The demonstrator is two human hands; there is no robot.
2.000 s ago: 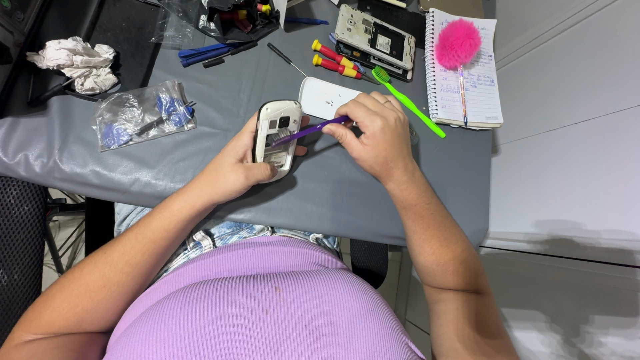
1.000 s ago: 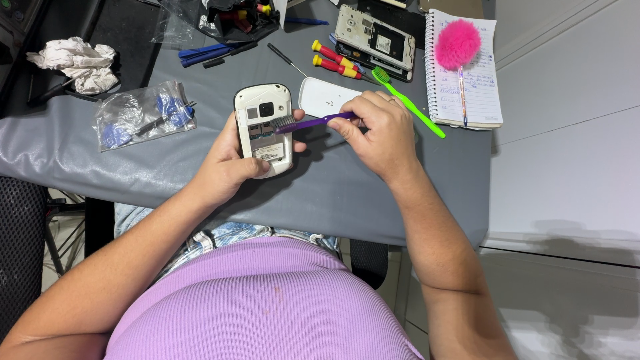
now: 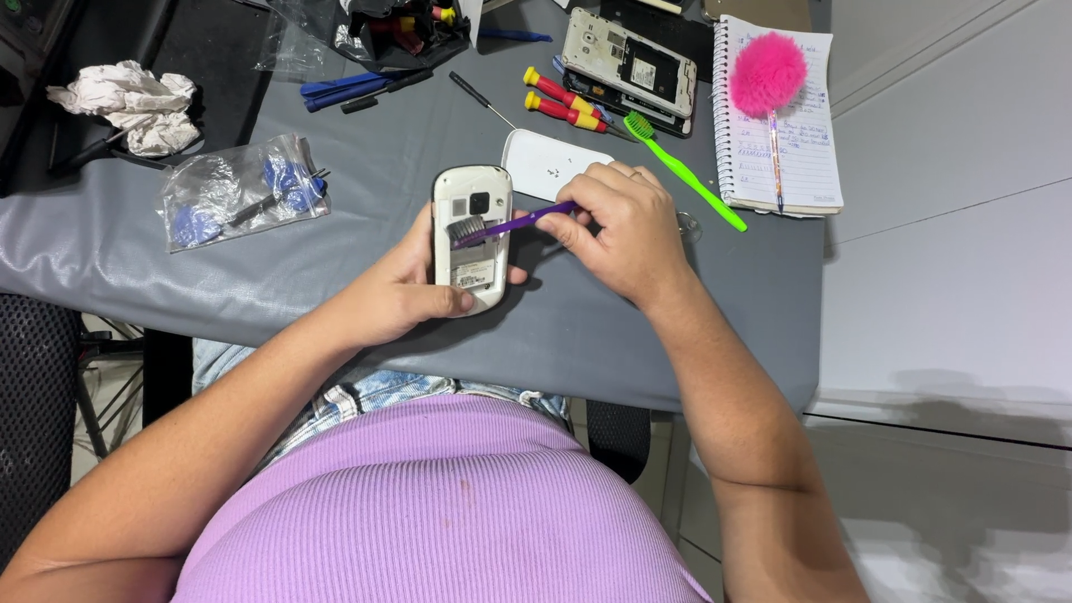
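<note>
My left hand (image 3: 410, 289) grips a white mobile phone (image 3: 473, 188) upright with its back cover off, so the camera, battery bay and a printed label show. The thumb lies on the phone's lower corner and fingertips show at its right edge. In my right hand (image 3: 628, 226) is a purple toothbrush (image 3: 523, 221), pinched by the handle. Its dark bristles lie over the phone's back, just below the camera. Behind my right hand a white phone back cover (image 3: 544, 163) rests on the table with several tiny dark screws on it.
Beyond the cover are a thin screwdriver (image 3: 476, 94), red-and-yellow screwdrivers (image 3: 563, 109), a green toothbrush (image 3: 691, 177) and an opened phone (image 3: 628, 67). A spiral notebook (image 3: 804, 167) with a pink pompom pen (image 3: 769, 75) lies right. At left are a plastic bag (image 3: 243, 193) and crumpled paper (image 3: 134, 105).
Two seconds ago the phone was tilted to its side; its back now faces up toward the view. The purple toothbrush's head has shifted slightly over the phone's back.
</note>
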